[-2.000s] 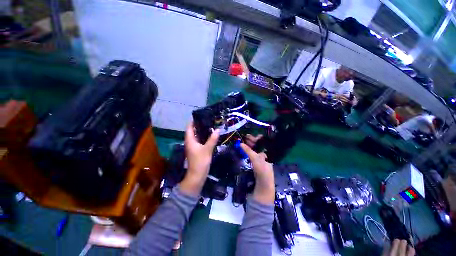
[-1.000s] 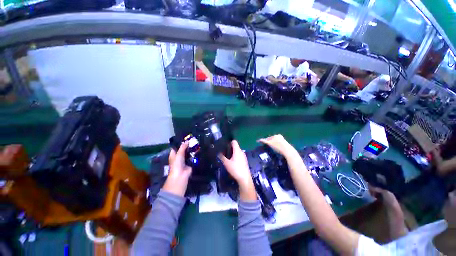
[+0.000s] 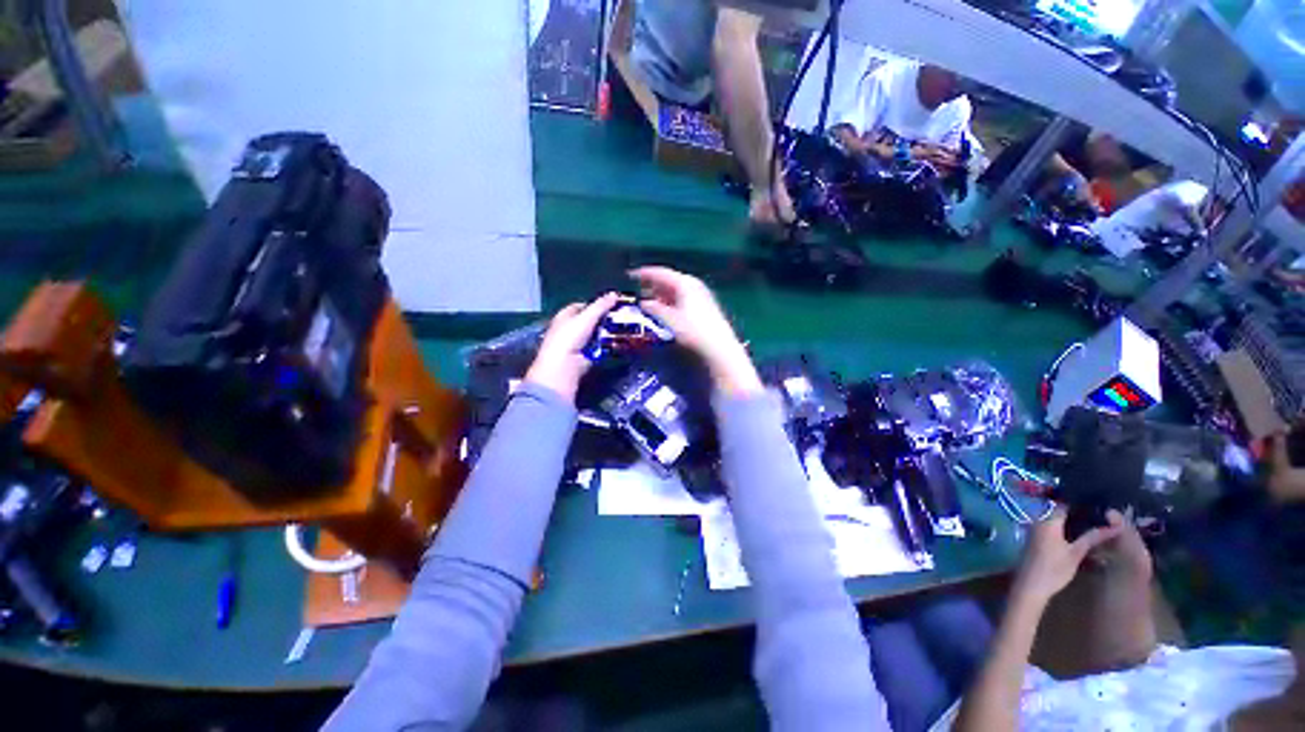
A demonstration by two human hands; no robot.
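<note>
A black camera body unit [image 3: 647, 415] with a pale label is in front of me on the bench. My left hand [image 3: 573, 340] grips its far left side, where small white and metallic parts show. My right hand [image 3: 693, 323] is on the far right side of the same part, thumb and fingers around its edge. The hands and dark parts overlap, so the exact outline of the held unit is unclear.
An orange stand [image 3: 215, 493] with a large mounted black unit [image 3: 272, 308] is at left. A blue pen [image 3: 226, 601] and white ring [image 3: 326, 549] lie near it. More black units [image 3: 916, 415] and paper [image 3: 730, 551] are at right. A neighbour's hands [image 3: 1081, 551] hold a black unit.
My hands and the unit have moved farther forward, and a pale label now faces up. The neighbour's arm has withdrawn from the units at right and both their hands hold a unit.
</note>
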